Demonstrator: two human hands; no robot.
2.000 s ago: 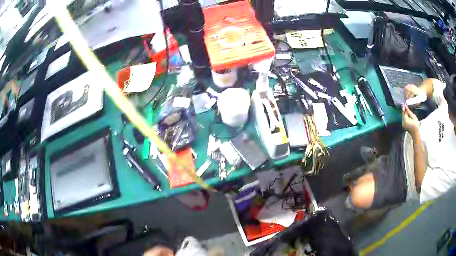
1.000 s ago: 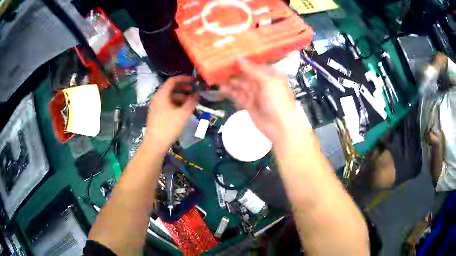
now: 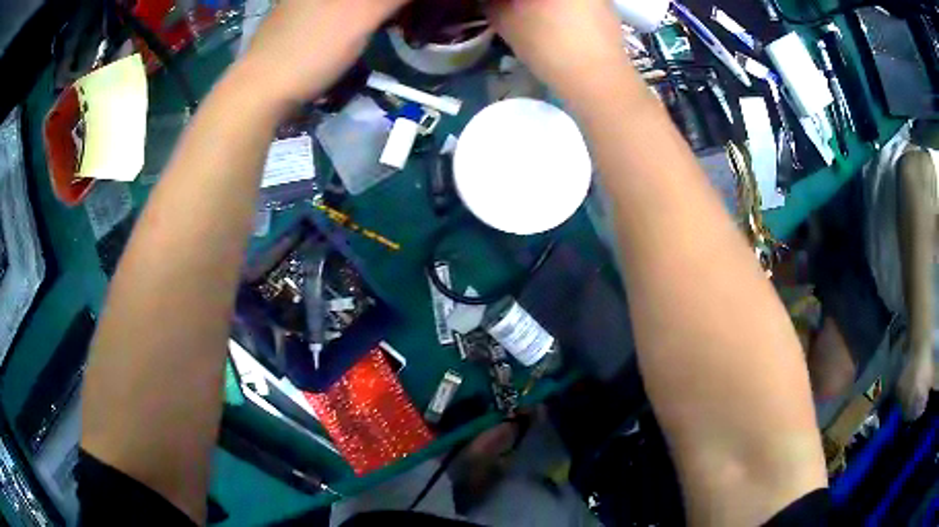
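My left hand [image 3: 329,31] and my right hand [image 3: 530,15] are at the top edge, cut off there, so the fingers do not show. Between them is a dark red thing [image 3: 445,14], also cut off, above a white round container [image 3: 441,54]. Whether either hand grips it cannot be told. A white tub [image 3: 522,166] stands on the green mat beside my right forearm. A dark blue parts bin [image 3: 383,309] of metal bits lies between my forearms, with a grey pen-like tool across it.
A red bubbly sheet [image 3: 373,412] and a labelled bottle [image 3: 520,331] lie near the bench's front edge. A red bin with a yellow note [image 3: 113,118] is at left. Tools and a bundle of thin wires [image 3: 750,196] lie at right. A person [image 3: 896,226] sits at the right edge.
The view has moved closer to the bench. The orange-red tray has gone out of view past the top. Both hands have moved up to the top edge.
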